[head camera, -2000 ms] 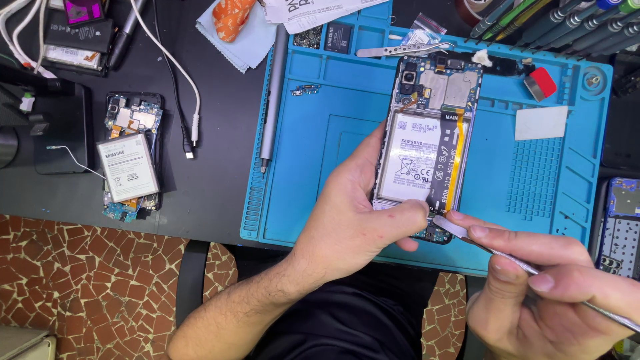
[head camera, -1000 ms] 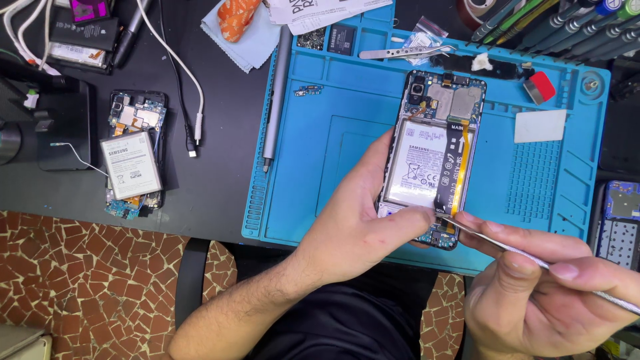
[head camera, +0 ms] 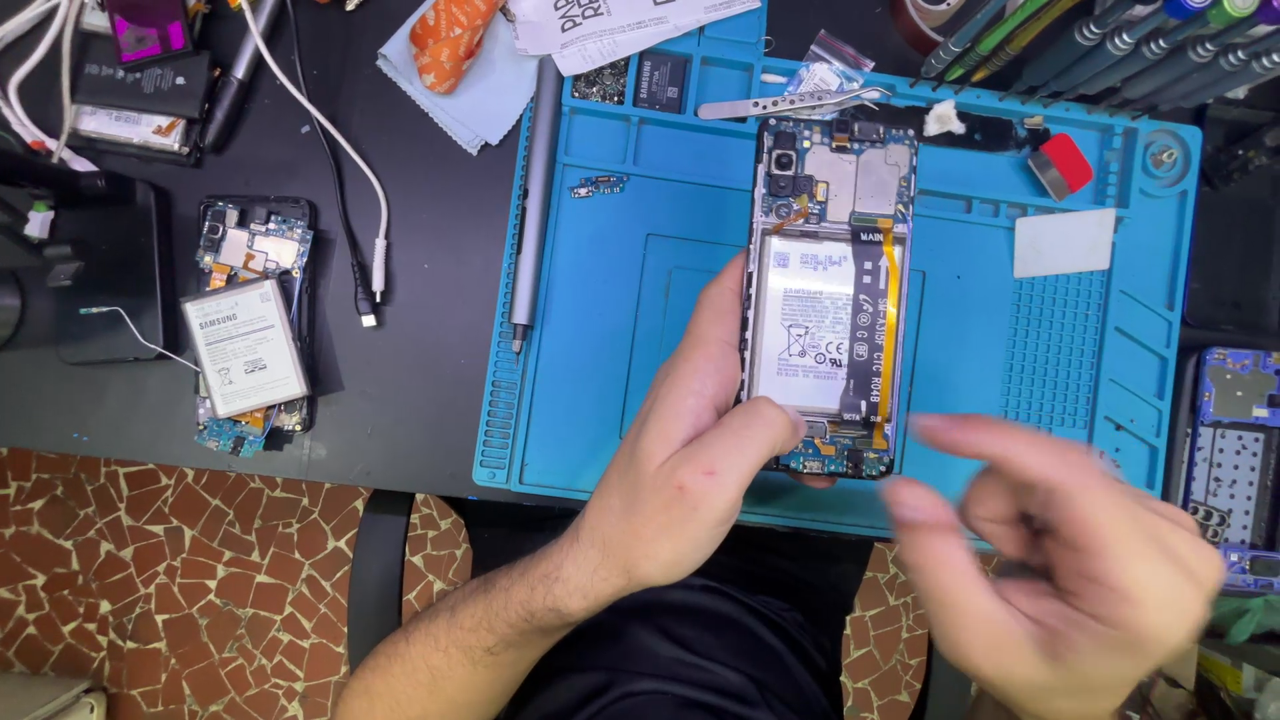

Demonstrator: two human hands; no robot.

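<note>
My left hand holds an opened smartphone upright over a blue silicone repair mat, its thumb on the lower left part of the frame. Inside the phone lie a white Samsung battery, a black flex cable with a yellow-orange strip beside it, a main circuit board at the top and a small blue board at the bottom. Just right of the phone's lower end is my right hand, blurred, thumb and index finger apart. No tool shows between them.
Metal tweezers, a red-and-grey block and a white card lie on the mat. A grey pen-shaped tool lies along its left edge. Another dismantled phone with a loose battery is at the left. Screwdrivers stand top right.
The thin metal tool that my right hand held at the phone's lower end no longer shows in it. The fingers have parted and moved off the phone. My left hand still holds the phone.
</note>
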